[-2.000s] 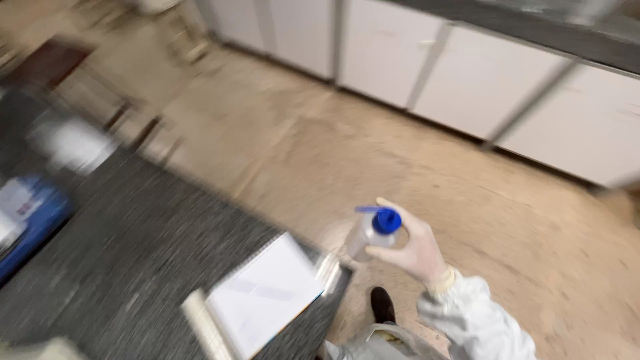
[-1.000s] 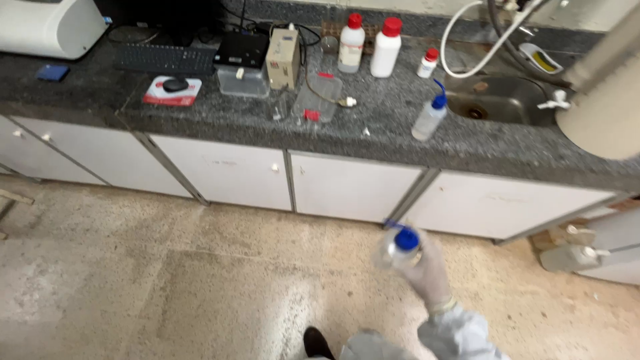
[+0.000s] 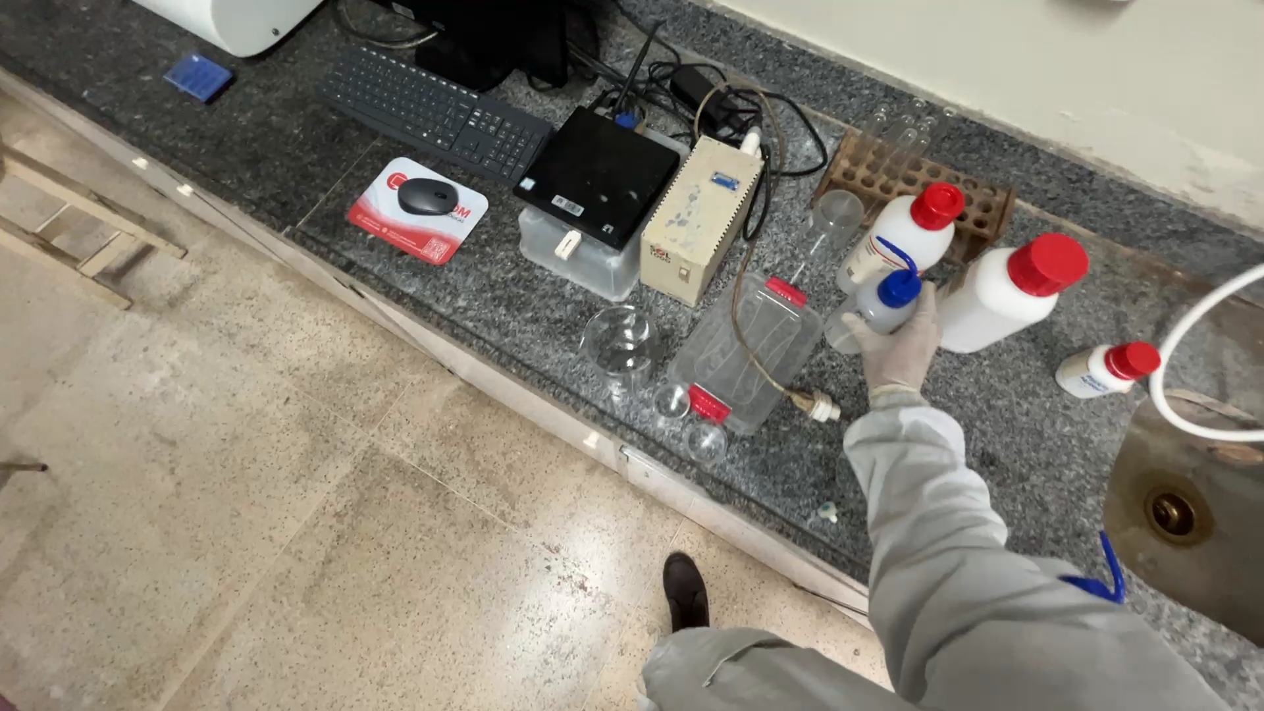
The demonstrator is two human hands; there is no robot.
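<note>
My gloved right hand (image 3: pixel 901 348) is closed around a small translucent wash bottle (image 3: pixel 877 308) with a blue cap and a bent blue spout, over the granite counter (image 3: pixel 770 484). Just behind the wash bottle is a white plastic bottle (image 3: pixel 904 235) with a red cap. A larger red-capped white bottle (image 3: pixel 1002 296) stands right of the hand, and a small red-capped bottle (image 3: pixel 1094 371) farther right. To the left lies a clear plastic container (image 3: pixel 755 346) with red clips, a cable across it. My left hand is out of view.
Glass beakers (image 3: pixel 620 341) stand near the counter edge. Behind are a wooden test-tube rack (image 3: pixel 963 193) and a beige power unit (image 3: pixel 701 222). A mini computer (image 3: pixel 597 173), keyboard (image 3: pixel 434 114) and mouse (image 3: pixel 427 197) are left. The sink (image 3: pixel 1185 504), white hose (image 3: pixel 1175 346) and another blue spout (image 3: pixel 1111 573) are right.
My right hand has carried the blue-capped bottle from above the floor to the counter, beside the red-capped bottles. The view has swung from another bench to this counter.
</note>
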